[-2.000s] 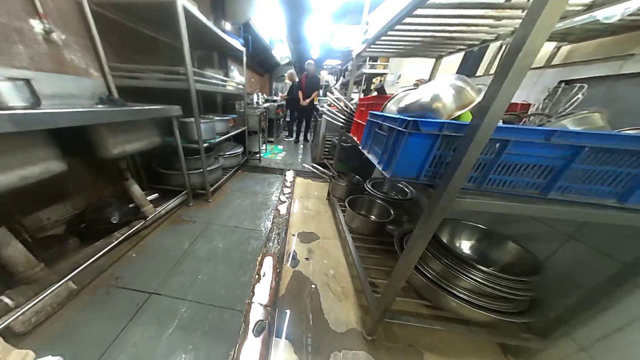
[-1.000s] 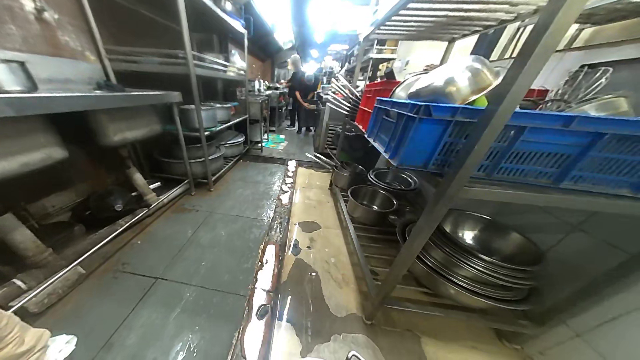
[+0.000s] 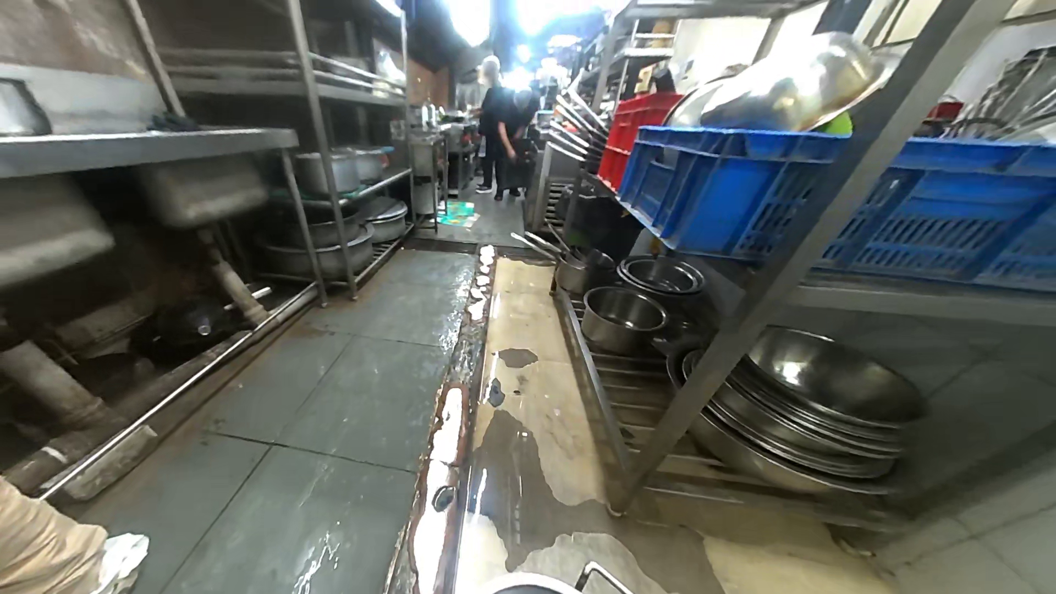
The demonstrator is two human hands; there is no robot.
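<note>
Neither my left hand nor my right hand can be made out. At the bottom edge, the rim of a metal pot [image 3: 532, 584] with a wire-like handle [image 3: 602, 573] shows over the wet floor; what holds or supports it is hidden. Beige fabric [image 3: 37, 536] with a crumpled white cloth [image 3: 124, 561] beside it enters at the lower left; whose it is, I cannot tell. Stacked steel bowls [image 3: 833, 379] and a steel pot [image 3: 624, 318] sit on the low rack at right. Above them, a blue plastic crate [image 3: 709, 190] holds metal bowls [image 3: 792, 87].
A floor channel with a broken edge [image 3: 445, 437] runs along the aisle beside wet grey tiles [image 3: 330, 404]. Sinks [image 3: 206, 186] and pot shelves [image 3: 384, 186] line the left. A red crate [image 3: 639, 136] stands behind the blue one. Two people [image 3: 499, 124] are farther down the aisle.
The pot rim and its handle have come further into view at the bottom edge. Beige fabric and white cloth now show at the lower left. The people down the aisle have shifted their stance.
</note>
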